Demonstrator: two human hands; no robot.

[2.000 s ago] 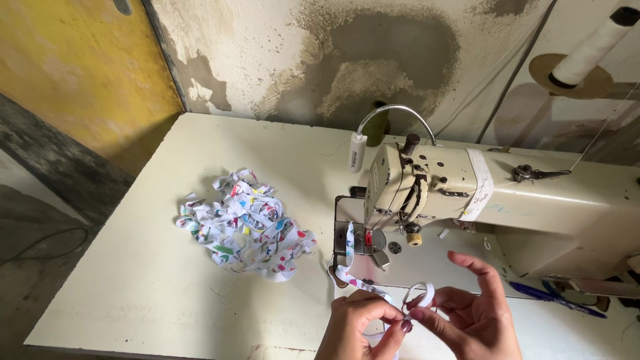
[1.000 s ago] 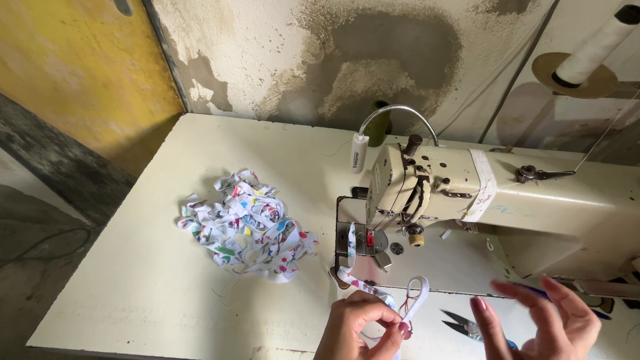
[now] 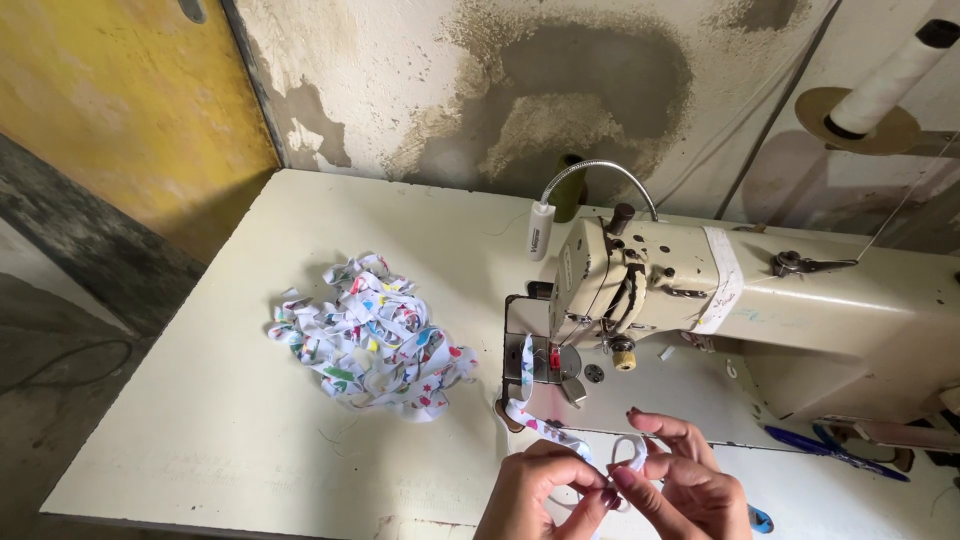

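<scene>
A white fabric strip with a coloured print (image 3: 551, 429) runs from beside the sewing machine's presser foot down to my hands. My left hand (image 3: 544, 491) pinches the strip near its looped end. Close against it, my right hand (image 3: 675, 476) holds the white loop (image 3: 631, 452) between thumb and fingers. The fingertips of both hands meet and hide part of the strip. Up and to the right stands the industrial sewing machine (image 3: 675, 285), with a red part by its needle. A heap of printed fabric strips (image 3: 375, 337) lies left of it on the white table.
The white table's left edge (image 3: 161, 341) runs toward the wall. A small lamp on a bendable neck (image 3: 540, 229) hangs beside the machine head. Dark blue scissors or snips (image 3: 836, 452) lie at the right, and a blue handle end (image 3: 760, 519) shows beside my right hand. A thread cone (image 3: 892, 79) stands upper right.
My right hand was apart at the right, above small open-bladed snips, one second ago; it has come back left to the strip's loop. My left hand stays on the strip.
</scene>
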